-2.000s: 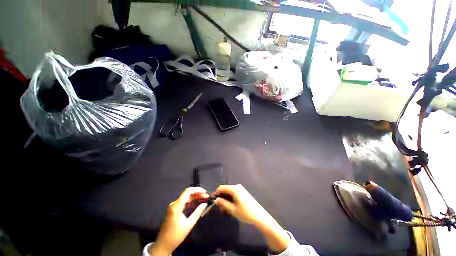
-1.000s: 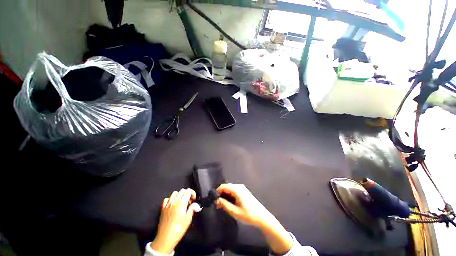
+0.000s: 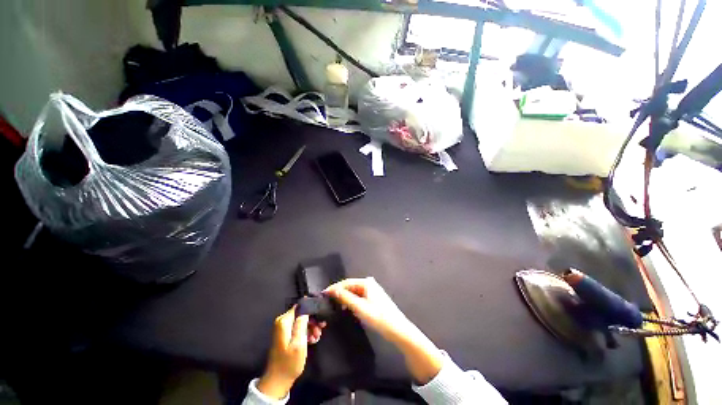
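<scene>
My left hand [image 3: 291, 345] and my right hand [image 3: 366, 307] are close together at the front of the dark table [image 3: 443, 261]. Between their fingertips they hold a small black cloth piece [image 3: 315, 305]. Dark flat pieces [image 3: 321, 273] lie on the table just beyond my fingers, and more dark cloth lies below my hands. The edges of these pieces are hard to tell from the dark table.
The carrier bag [image 3: 150, 206] stands left. Open scissors [image 3: 273, 186] and a smartphone [image 3: 340, 176] lie beyond my hands. The iron [image 3: 566, 304] lies right, near the metal plate [image 3: 566, 225]. At the back are a small bag [image 3: 408, 115], bottle [image 3: 336, 85] and white box [image 3: 546, 146].
The small piece between my fingers now shows as a flatter black rectangle. My left hand has moved slightly right with its fingers around the piece. The whole view has shifted a little.
</scene>
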